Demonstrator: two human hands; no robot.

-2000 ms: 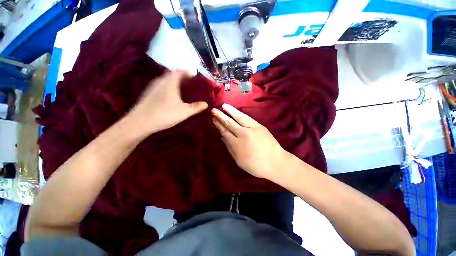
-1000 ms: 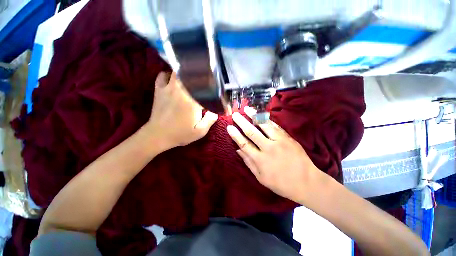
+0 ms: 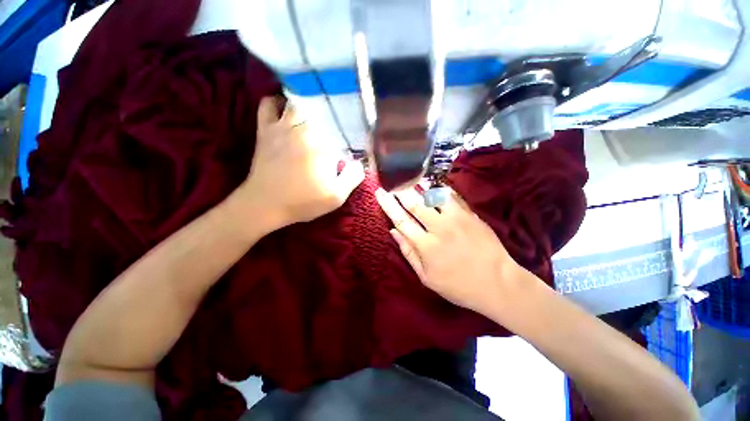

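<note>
A dark wine-red garment (image 3: 304,304) lies heaped across the machine table and over its front edge. A puckered, shirred band (image 3: 368,226) runs between my hands up to the foot area. My left hand (image 3: 300,168) grips the cloth left of the band, thumb on top near the foot, some fingers hidden by the machine head. My right hand (image 3: 452,247) lies flat on the cloth right of the band, fingers apart, fingertips under the head. The white sewing machine head (image 3: 485,41) and its shiny metal loop (image 3: 400,107) hide the needle.
The white table's ruler strip (image 3: 613,271) runs along the front edge at right. White ties (image 3: 684,293) hang there above a blue basket (image 3: 670,341). Orange-handled tools (image 3: 734,222) show at the far right. A blue-edged board (image 3: 34,131) is at the left.
The view has moved closer to the machine head, which now looks larger. My left hand has shifted from loosely lifting cloth to pressing beside the foot. The shirred band has come into view.
</note>
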